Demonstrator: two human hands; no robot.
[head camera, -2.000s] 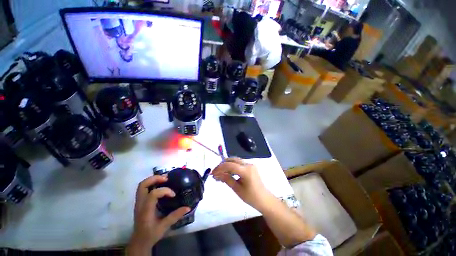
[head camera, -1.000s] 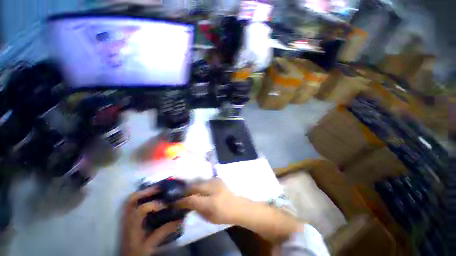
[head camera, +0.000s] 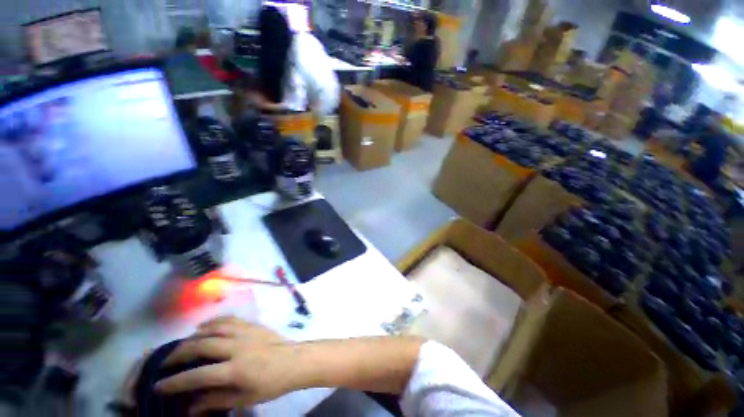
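The black PTZ dome camera (head camera: 155, 376) is at the lower left of the view, on the white tabletop (head camera: 359, 305). My right hand (head camera: 224, 362) lies over its round head with the fingers curled across it and hides much of it. A blurred skin-toned patch at the dome's lower left may be my left hand, but it is too unclear to tell. A glowing red-orange light (head camera: 212, 285) and a thin lead show beyond the hand. A dark pen or small screwdriver (head camera: 292, 291) with a red part lies right of the glow.
A mouse (head camera: 322, 243) sits on the black mouse pad (head camera: 287, 239). Several dome cameras (head camera: 192, 238) stand below and beside the monitor (head camera: 98, 142). An open carton (head camera: 534, 269) is right of the bench, beyond it cartons full of black cameras (head camera: 600, 236). A person in white (head camera: 314, 73) is behind.
The view has swung right, so the bench sits further left and more cartons show. My right hand has moved from beside the dome onto its top. My left hand no longer shows clearly.
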